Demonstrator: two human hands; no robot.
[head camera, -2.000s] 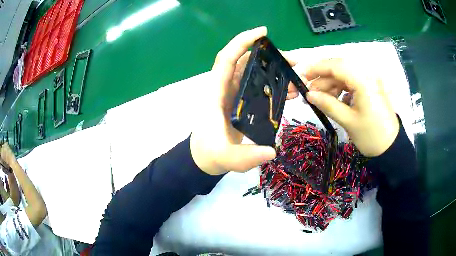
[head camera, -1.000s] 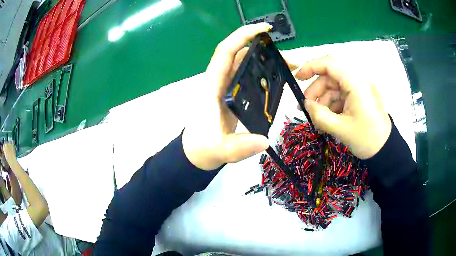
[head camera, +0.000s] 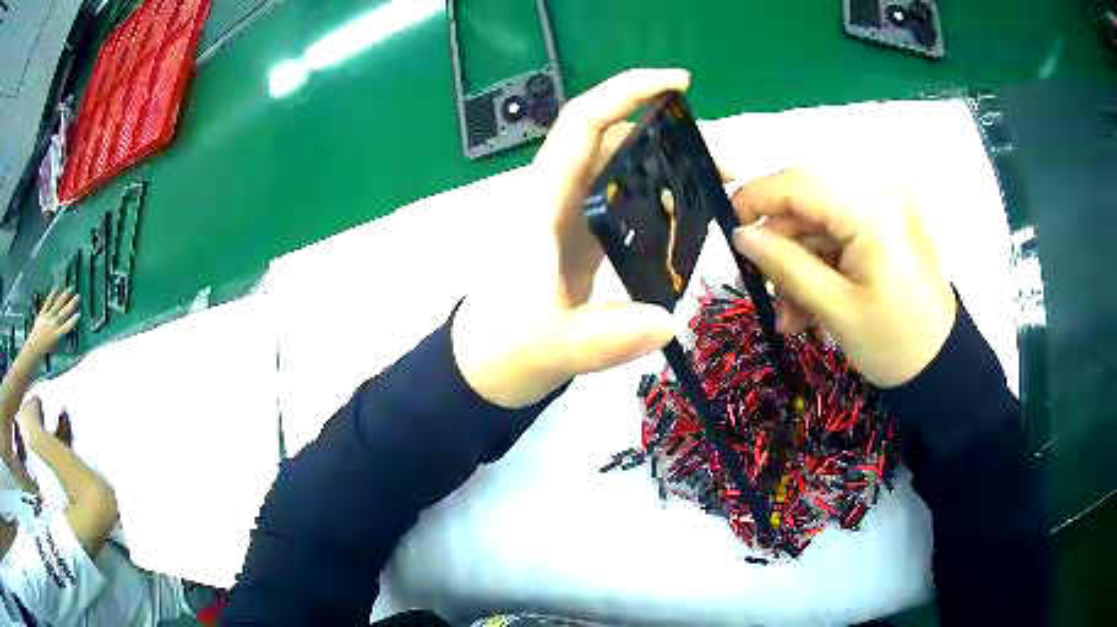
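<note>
My left hand (head camera: 527, 312) holds a black phone middle frame (head camera: 643, 227) by its solid end, tilted, with the black inner side and a thin orange-gold flex cable (head camera: 673, 239) showing. The frame's open end reaches down over a pile of small red-and-black side keys (head camera: 723, 367) on the white sheet. My right hand (head camera: 857, 276) has thumb and fingertips at the frame's right long edge. Whether a side key is pinched there is hidden by the fingers.
Beyond the white sheet (head camera: 368, 282) is a green belt (head camera: 331, 159) with grey frames (head camera: 508, 116), one more at the top right (head camera: 894, 22) and several at the left. A red plastic tray (head camera: 135, 92) lies far left. Another person's arms (head camera: 61, 459) show at the left edge.
The frames on the belt have moved left. The held frame has turned slightly, and my right fingertips stay at its long edge. The other person's hand has reached up toward the belt.
</note>
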